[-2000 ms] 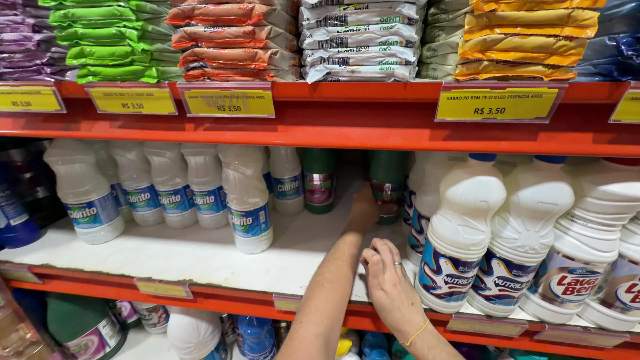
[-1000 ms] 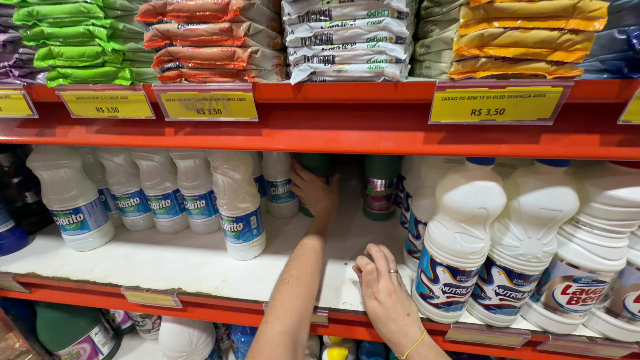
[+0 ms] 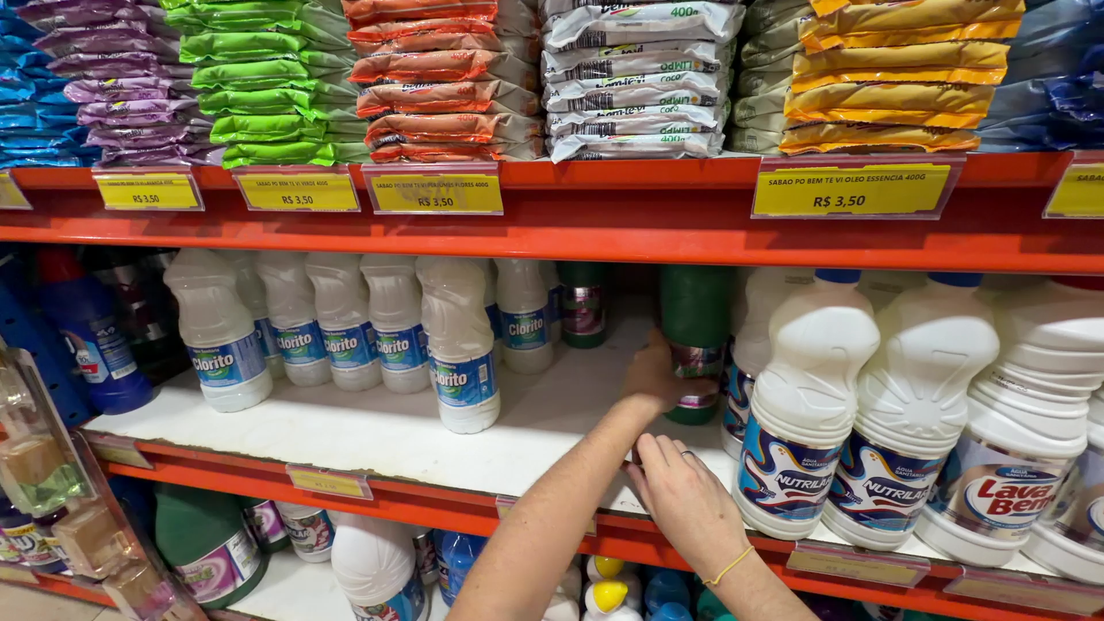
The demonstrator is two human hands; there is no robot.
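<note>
My left hand [image 3: 662, 377] reaches deep onto the middle shelf, its fingers around the lower part of a dark green bottle [image 3: 695, 315] with a shiny label. My right hand [image 3: 681, 487], with a ring and a yellow wrist cord, rests at the shelf's front edge beside the left forearm and holds nothing. Another dark green bottle [image 3: 584, 306] stands farther back on the left. White Clorito bleach bottles [image 3: 463, 379] stand to its left. Right of my hands are large white Nutrilar bottles [image 3: 798, 414], close to the green bottle.
Stacked soap powder packets [image 3: 638, 78] fill the upper shelf, above a red shelf edge [image 3: 552, 228] with yellow price tags. A Lava Bem bottle [image 3: 1005, 431] stands at the right. Below are a large green bottle [image 3: 207, 535] and more bottles. A blue bottle [image 3: 99, 345] stands far left.
A second ago my left hand was at the left-hand green bottle; now it is on the right-hand one, which stands nearer the front than before. My right hand stays by the shelf edge.
</note>
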